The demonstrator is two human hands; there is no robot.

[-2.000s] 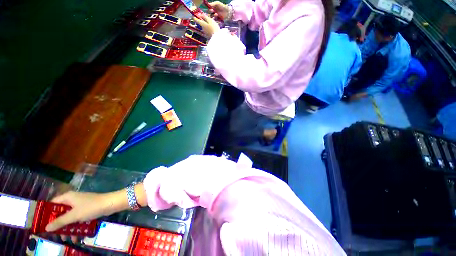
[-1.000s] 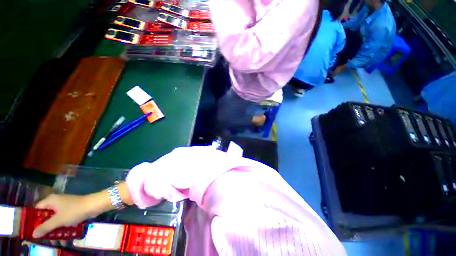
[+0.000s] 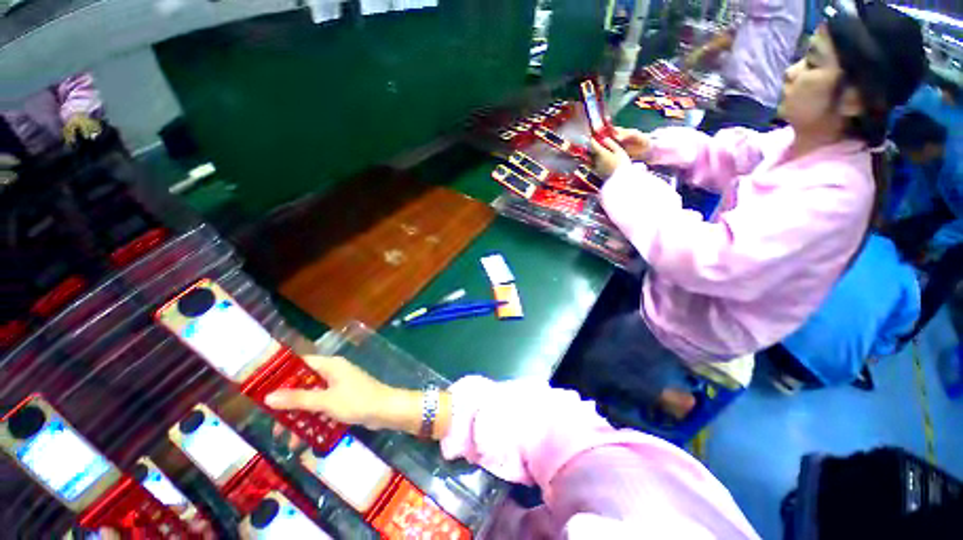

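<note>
My right hand (image 3: 336,394) holds an open red flip phone (image 3: 234,335) by its keypad half, thumb on the keys. Its white screen half with a dark round spot points up and left. Below it, several more open flip phones with lit screens lie in the clear blister tray (image 3: 465,477); one with a red keypad (image 3: 417,515) is at the tray's right side, another (image 3: 65,464) at the far left. A few fingertips of my right hand are hidden under the phone. My left hand is not clearly in view.
Stacked clear trays (image 3: 158,276) stand behind the phones. A brown board (image 3: 396,248), blue pens (image 3: 454,311) and small white and orange pieces (image 3: 508,302) lie on the green bench (image 3: 549,306). A coworker in pink (image 3: 739,232) holds a phone over another phone tray (image 3: 570,227).
The view has swung left and up, showing more phones, the stacked trays and the coworker's head. My right hand still holds the open phone, now seen more fully and slanted.
</note>
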